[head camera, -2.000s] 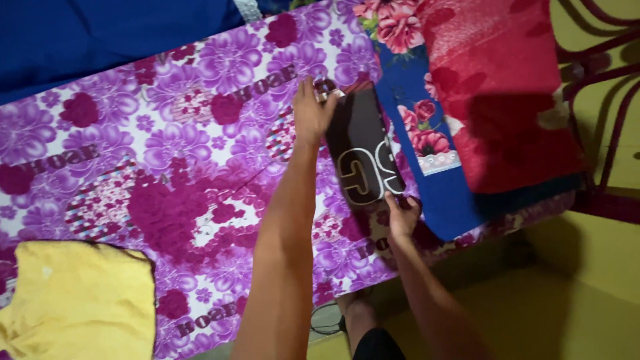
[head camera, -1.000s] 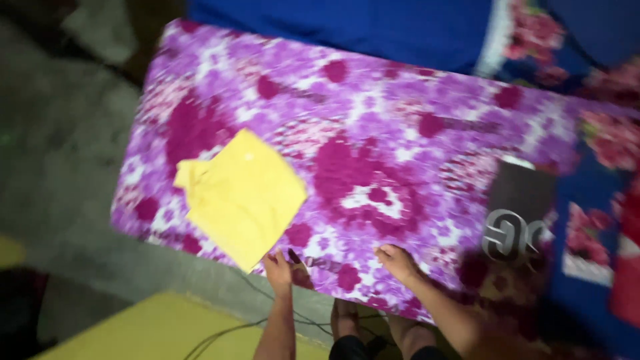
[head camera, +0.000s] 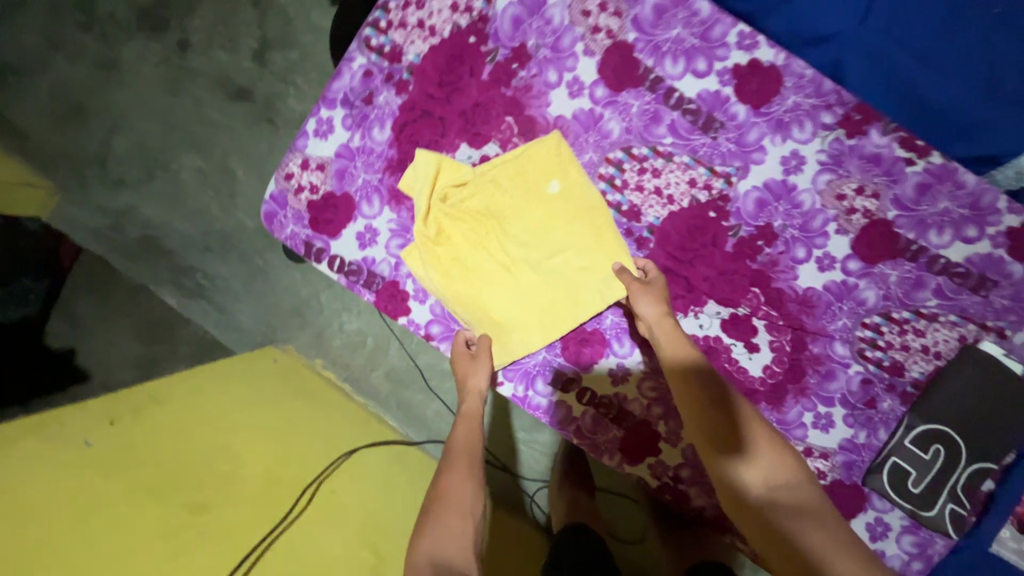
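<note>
A yellow cloth garment (head camera: 520, 248) lies spread on the purple floral sheet (head camera: 800, 232), its upper left part bunched and creased. My left hand (head camera: 472, 364) pinches its lower left corner at the sheet's near edge. The lower right corner is pinched between the thumb and fingers of my right hand (head camera: 642, 292). A dark strip shows along the garment's bottom edge between my hands. To the right, a folded dark garment (head camera: 936, 440) with white outlined lettering lies apart from both hands.
Blue fabric (head camera: 896, 72) borders the sheet at the upper right. Black cables (head camera: 344, 456) run over the floor beside a yellow surface (head camera: 200, 480) at the lower left. Bare concrete floor (head camera: 160, 120) shows at the left. My legs are below the sheet's near edge.
My hands have left the folded dark garment they touched two seconds ago and now hold the yellow garment's lower corners. The right hand has come onto the cloth since one second ago. The view has swung left.
</note>
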